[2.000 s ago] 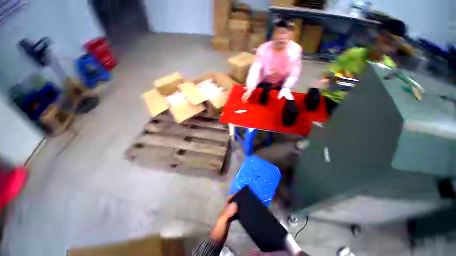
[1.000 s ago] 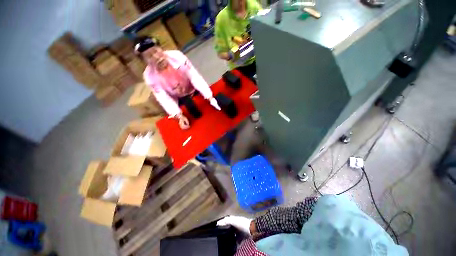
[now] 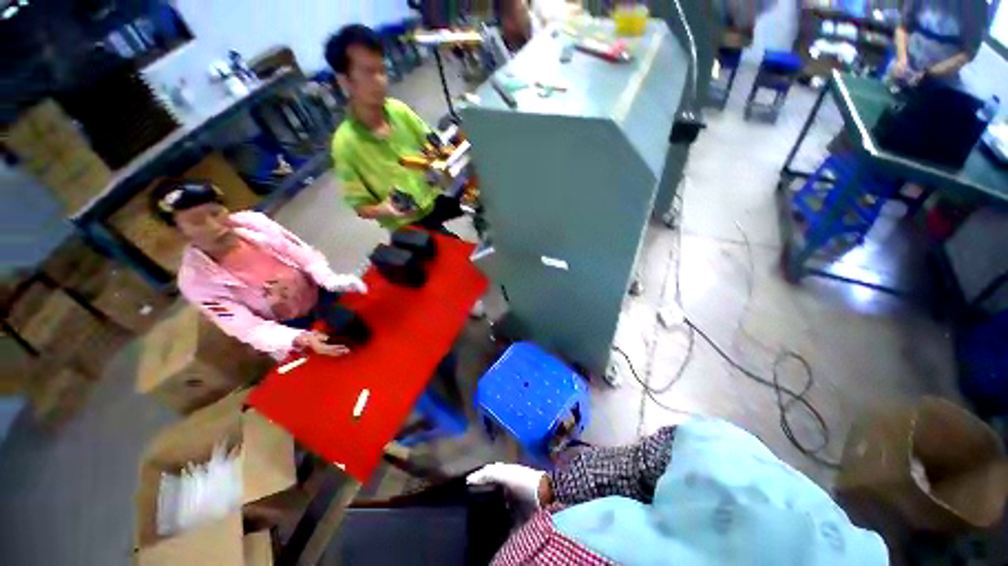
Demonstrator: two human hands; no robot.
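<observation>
My right hand (image 3: 511,480), in a white glove, is low in the centre, its fingers on the edge of a dark block of black pieces (image 3: 403,536). The block is cut off by the bottom edge. A checked sleeve and a light blue garment lie to the right of the hand. My left hand is not visible. On the red table (image 3: 415,359) black pieces (image 3: 400,261) stand at the far end, and another black piece (image 3: 346,324) lies by a seated person's hands. A small whitish slim object (image 3: 360,402) lies near the front.
A blue stool (image 3: 533,389) stands just ahead, beside the grey-green machine cabinet (image 3: 558,210). A person in pink (image 3: 260,271) and one in lime green (image 3: 381,149) are at the red table. An open carton (image 3: 265,453) is lower left. Cables (image 3: 763,381) and a brown container (image 3: 923,464) are right.
The view has swung right, showing more machine and the green workbench. The black block and gloved hand stay low in view. My bare left hand, seen two seconds ago, is out of sight.
</observation>
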